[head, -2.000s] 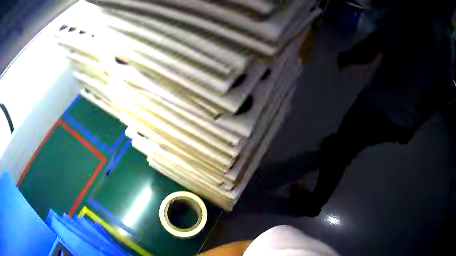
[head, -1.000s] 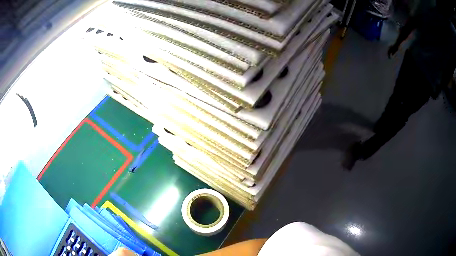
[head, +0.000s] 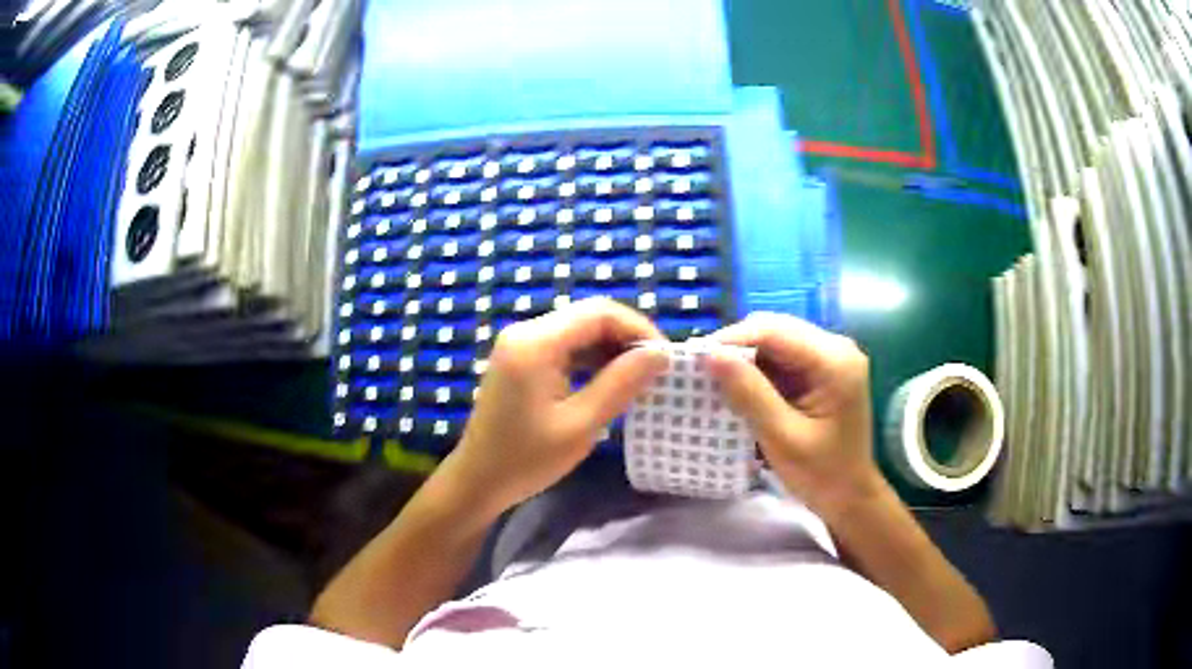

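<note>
A white label strip with a grid of small dark squares hangs between my hands, curving down in front of my body. My left hand pinches its upper left edge with thumb and finger. My right hand pinches its upper right edge. Behind them lies a black parts tray with blue showing in its openings and rows of small white squares on dark parts. My hands hide the tray's lower right part.
Blue corrugated sheets lie under and behind the tray. A label roll lies on the green bench at right. Tall stacks of white layered boards stand at left and right. Red and blue tape marks the bench.
The view has swung left and down from the right stack and floor to the tray. Both hands are now in view on the label strip. The walking person is out of view.
</note>
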